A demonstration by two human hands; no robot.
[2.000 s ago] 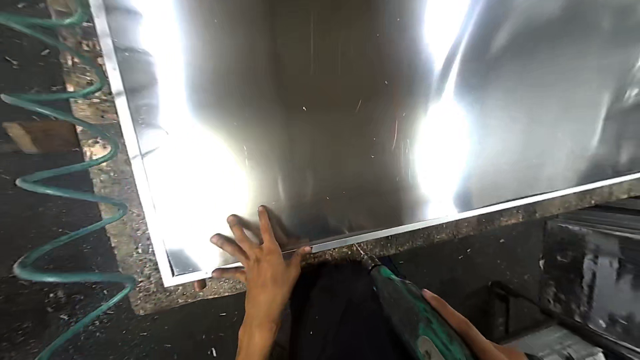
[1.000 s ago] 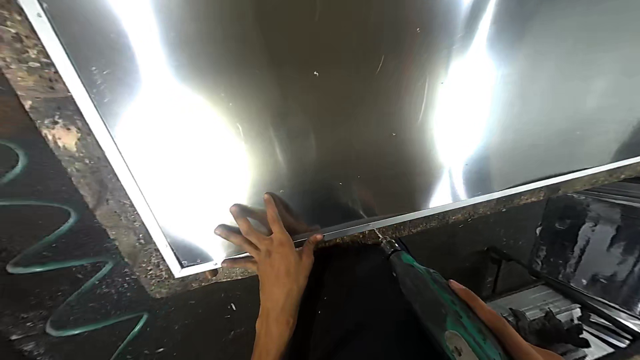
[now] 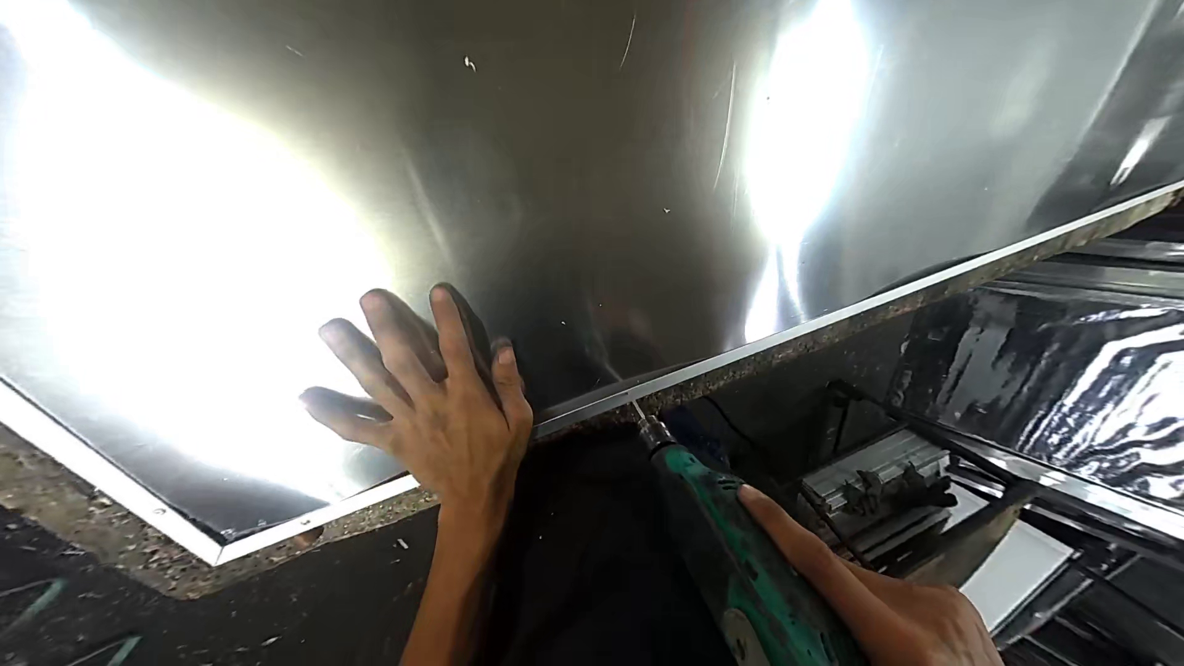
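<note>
My left hand (image 3: 444, 407) lies with spread fingers on a shiny sheet-metal panel (image 3: 555, 222), its palm over the near edge. A pale metal edge frame (image 3: 777, 342) runs along the panel's border, with small fastener heads or holes near the left corner. My right hand (image 3: 879, 592) grips a green and black power drill (image 3: 740, 546). From the drill's chuck (image 3: 653, 431) a thin bit points at the frame, right of my left hand; its tip is at the frame's side, and I cannot tell how deep it sits.
Beneath the panel, a worn board (image 3: 139, 555) covered in debris sticks out past the frame. At the lower right stand a dark metal rack (image 3: 990, 462) and metal profiles (image 3: 879, 472). Film-like shiny material (image 3: 1091, 388) lies beyond. Part of a green coiled hose (image 3: 37, 601) shows at lower left.
The view has moved closer to the panel's near edge. My left hand stays pressed on the panel by the edge, and the drill remains at the frame in my right hand.
</note>
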